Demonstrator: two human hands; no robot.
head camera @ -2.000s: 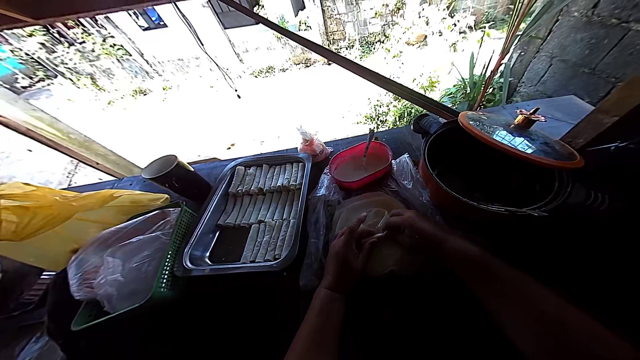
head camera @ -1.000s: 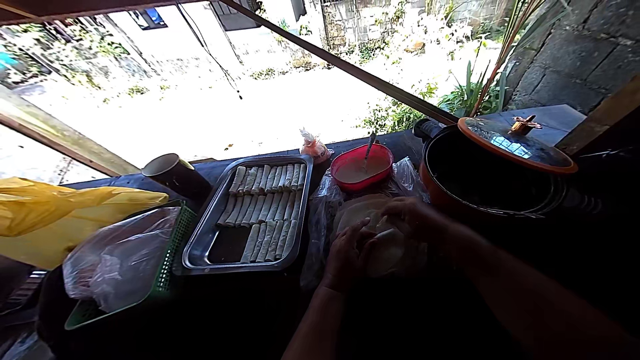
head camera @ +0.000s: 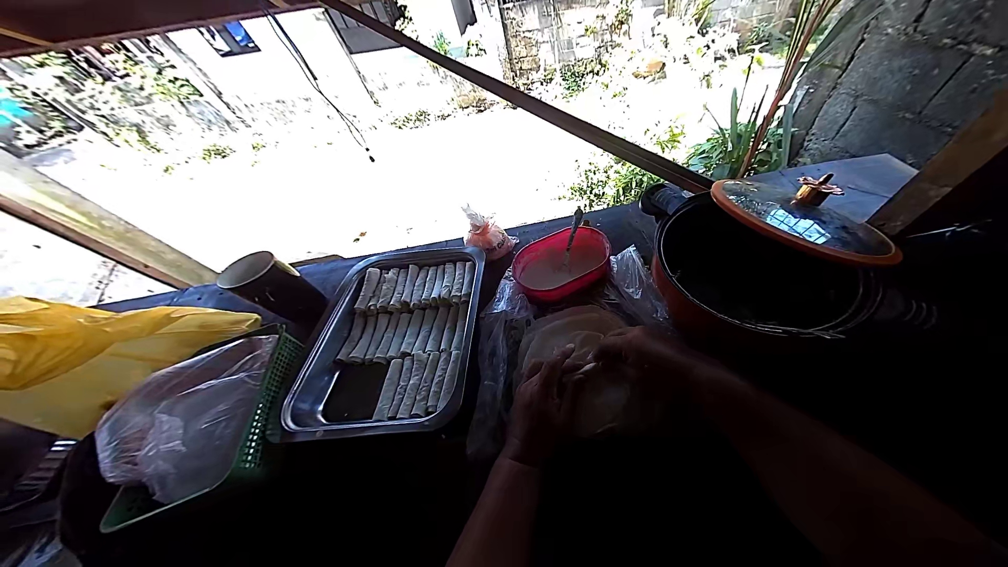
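Note:
My left hand [head camera: 539, 405] and my right hand [head camera: 642, 358] meet over a stack of thin round wrappers [head camera: 571, 335], their fingers closed on the two ends of a small pale roll [head camera: 581, 368]. Clear plastic lies under and around the wrappers. Just beyond them a red plastic bowl [head camera: 543, 291] holds a cloudy mix with a metal utensil [head camera: 573, 236] standing in it. Left of my hands, a metal tray [head camera: 295, 417] holds three rows of slim rolled wrappers [head camera: 405, 335]; the nearest row fills only the tray's right part. Deep shadow hides much of my right hand.
At the right stands a large dark pot [head camera: 681, 291] with a glass lid [head camera: 772, 216] tilted on its rim. A dark cup [head camera: 276, 287], a green basket [head camera: 272, 394] with a plastic bag [head camera: 181, 417], and yellow plastic [head camera: 118, 346] lie left. A knotted bag [head camera: 487, 236] sits behind the tray.
My two hands have drawn closer together over the wrappers since one second ago, with the pale roll now mostly covered by their fingers. The tray of rolls looks unchanged.

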